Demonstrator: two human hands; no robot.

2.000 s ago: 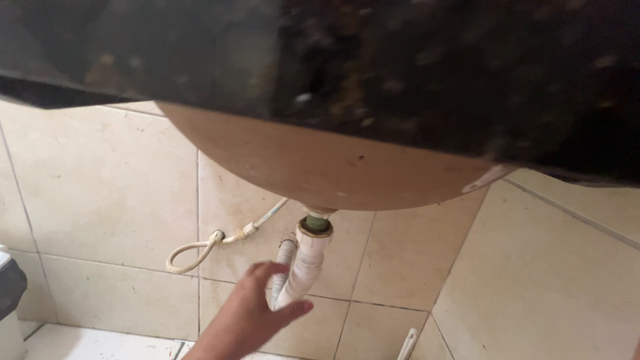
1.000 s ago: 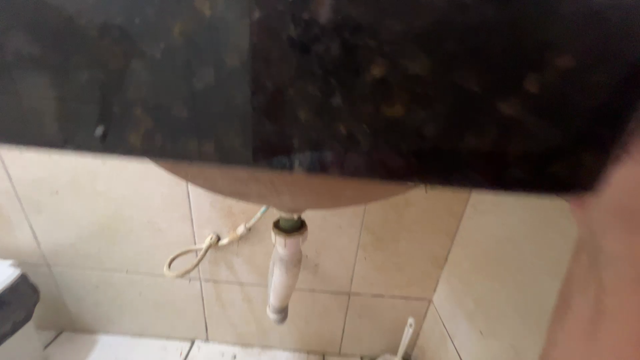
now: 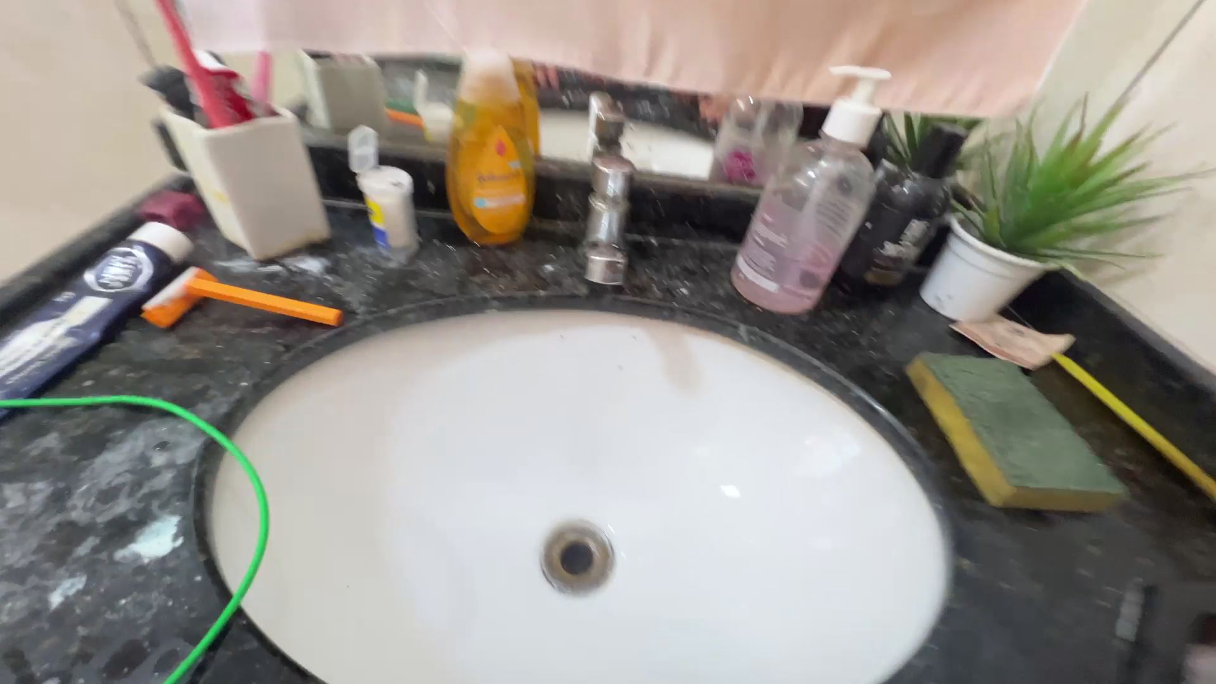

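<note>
Neither of my hands shows clearly in the head view. A white oval sink basin (image 3: pixel 456 456) with a metal drain (image 3: pixel 578 558) fills the middle. Behind it stands a chrome faucet (image 3: pixel 606 223). A green cord (image 3: pixel 258 494) loops over the left rim of the basin. On the right of the counter lies a green and yellow sponge (image 3: pixel 1026 437), with a thin yellow stick (image 3: pixel 1130 418) beside it. An orange razor (image 3: pixel 266 299) and a dark blue tube (image 3: pixel 76 313) with a white cap lie on the left.
Along the back of the black stone counter (image 3: pixel 104 484) stand a white toothbrush cup (image 3: pixel 252 180), a small open-lidded container (image 3: pixel 388 204), an amber shampoo bottle (image 3: pixel 491 161), a pink soap pump bottle (image 3: pixel 803 218), a black bottle (image 3: pixel 898 218) and a potted plant (image 3: pixel 983 271). Pink cloth (image 3: pixel 617 43) hangs above.
The view has risen from below the counter to the basin's top. The hand that was near the white drain pipe two seconds ago is out of sight.
</note>
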